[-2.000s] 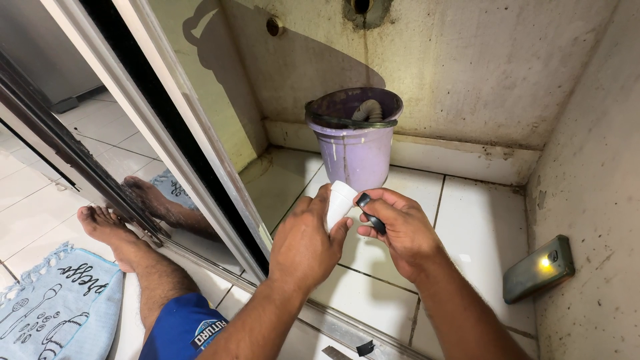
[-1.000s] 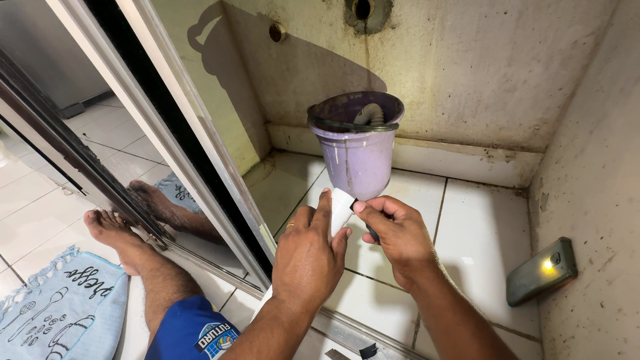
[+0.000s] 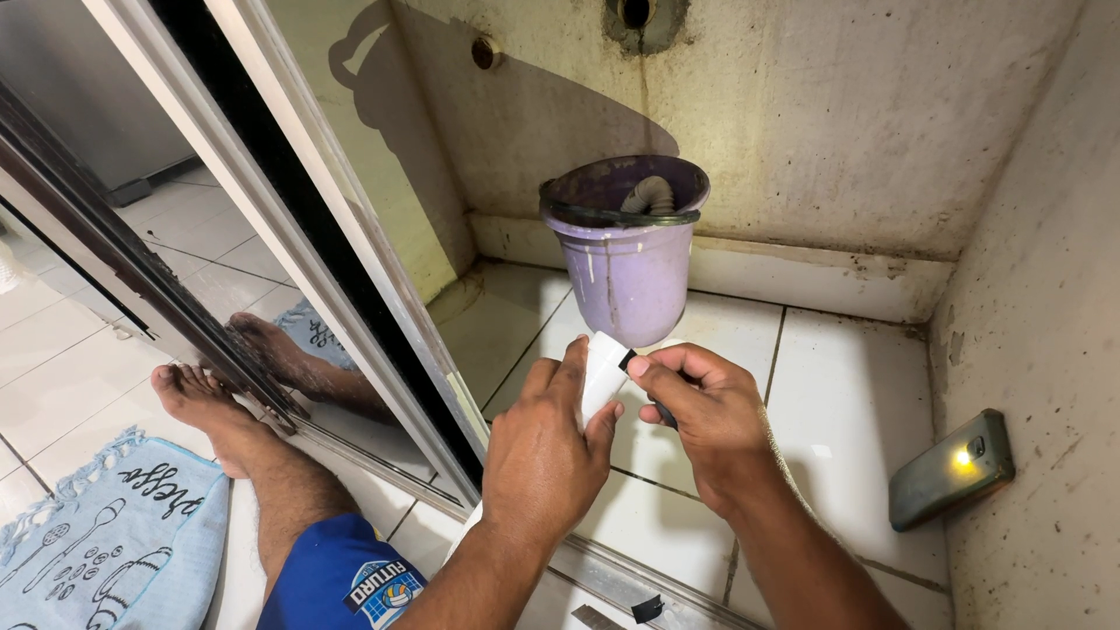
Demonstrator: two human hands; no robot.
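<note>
My left hand grips a white plastic pipe, its end pointing up and away from me. With thumb and forefinger, my right hand pinches a short piece of black tape at the pipe's right side, near its end. A dark, rounded object, perhaps a tape roll, is tucked under the fingers of the same hand and mostly hidden. Just beyond both hands stands a purple plastic bucket with a dark handle and a grey corrugated hose inside.
A phone with its light on leans against the right wall. Two pipe holes open in the stained back wall. A framed sliding door stands at the left, beside my bare leg and a blue mat. A black scrap and a metal strip lie by the threshold.
Two seconds ago the dark object showed at my right fingertips; now it is lower in that hand, and the black tape shows between fingertips and pipe.
</note>
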